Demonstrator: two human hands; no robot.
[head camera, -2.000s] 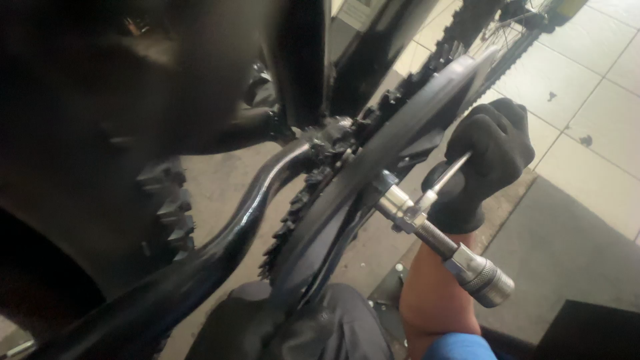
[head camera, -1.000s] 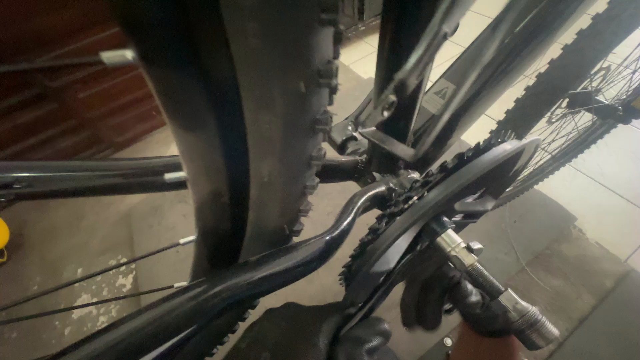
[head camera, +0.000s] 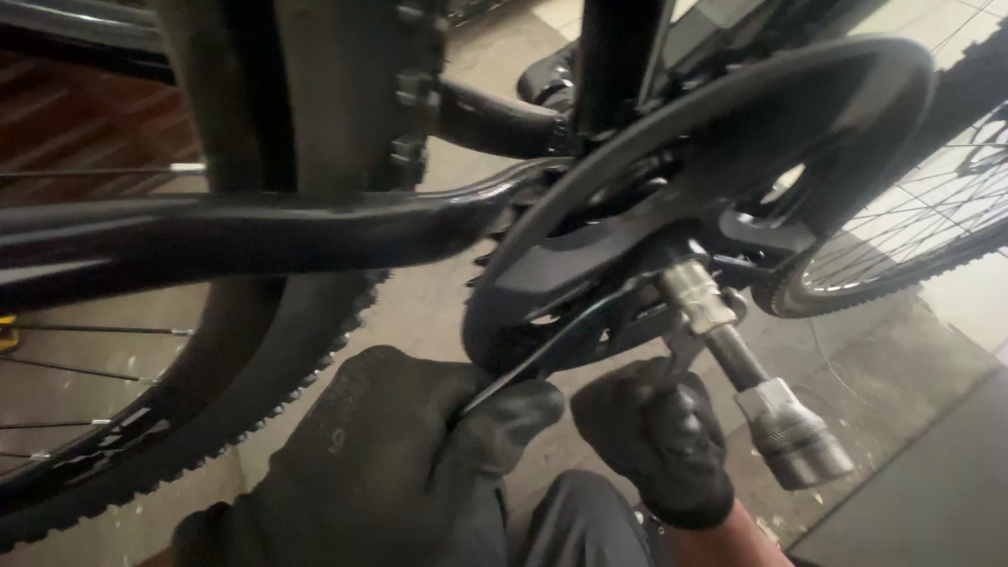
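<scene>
A black bicycle crankset (head camera: 583, 260) with a round chainring guard fills the middle. Threaded into its centre is a metal crank puller (head camera: 697, 295), its shaft leading to a knurled socket-like end (head camera: 799, 441) at lower right. My left hand (head camera: 394, 441), in a black glove, is closed around the end of the crank arm (head camera: 551, 339), thumb on top. In a black glove too, my right hand (head camera: 657, 433) grips a metal wrench (head camera: 683, 346), whose head sits at the puller; most of its handle is hidden by the fingers.
A knobby tyre (head camera: 346, 157) with spokes stands at left, crossed by the black frame tube (head camera: 236, 236). Another spoked wheel (head camera: 866, 236) is at right. My knee (head camera: 591, 520) shows at the bottom. A dark grey flat surface (head camera: 921, 488) lies at lower right.
The view has shifted and come closer to the crankset. My right hand, beside the puller and wrench two seconds ago, is now below them. My left hand has come into view at the crank arm.
</scene>
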